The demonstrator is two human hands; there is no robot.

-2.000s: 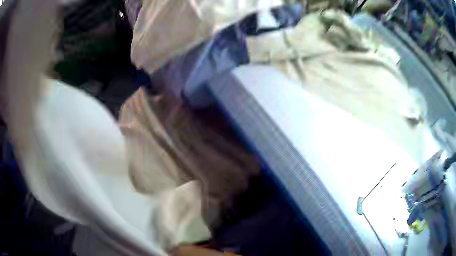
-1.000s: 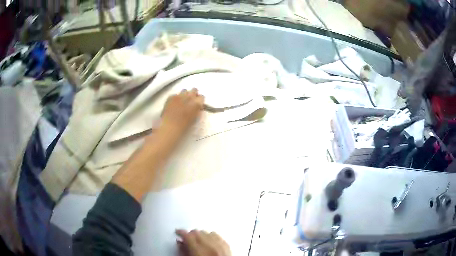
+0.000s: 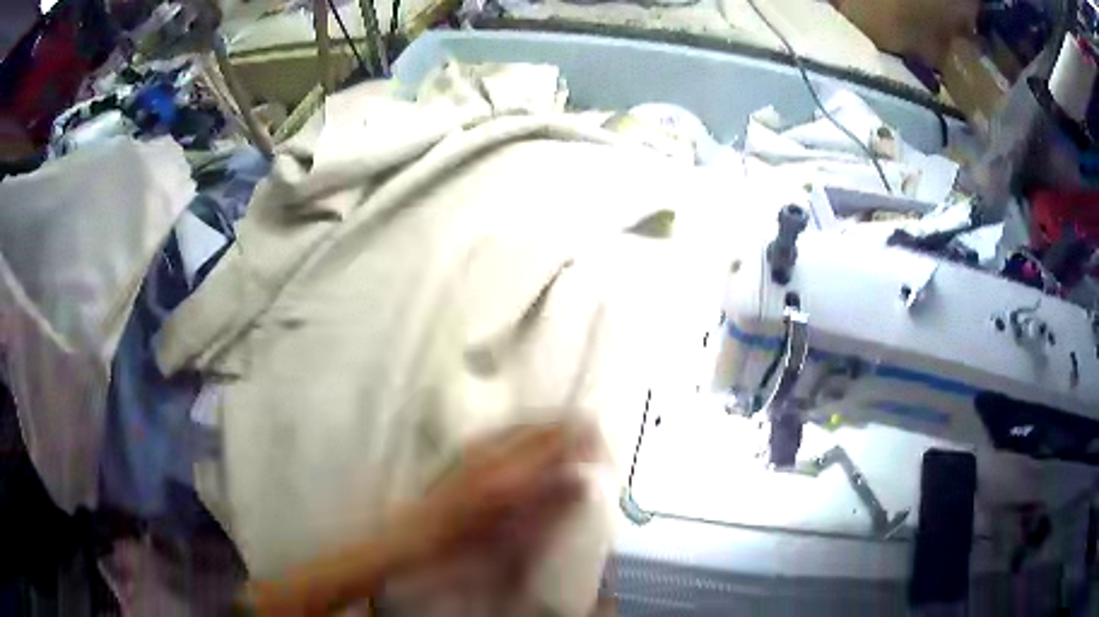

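A large cream garment panel (image 3: 362, 301) spreads over the left of the machine table and down over its front edge. My left hand (image 3: 530, 482) is strongly blurred over the panel's lower part, its forearm coming from the lower left; its grip on the cloth cannot be made out. A darker skin-toned blur below it and a small patch at the bottom edge may be my right hand, but this is unclear. The white sewing machine (image 3: 892, 289) stands right of the cloth. The needle area (image 3: 783, 428) is in glare, with no hand at it.
A black phone (image 3: 944, 524) lies right of the jointed metal arm (image 3: 862, 488). A ruler strip (image 3: 747, 573) runs along the front edge. The pale blue tray (image 3: 675, 87) is behind, with white cloth pieces (image 3: 844, 139). Pale and blue cloth (image 3: 78, 265) hangs at the left.
The cream panel has come forward and now covers the table's front left. My left hand has moved from the back of the cloth down towards the front. The view has shifted, showing the phone and needle area.
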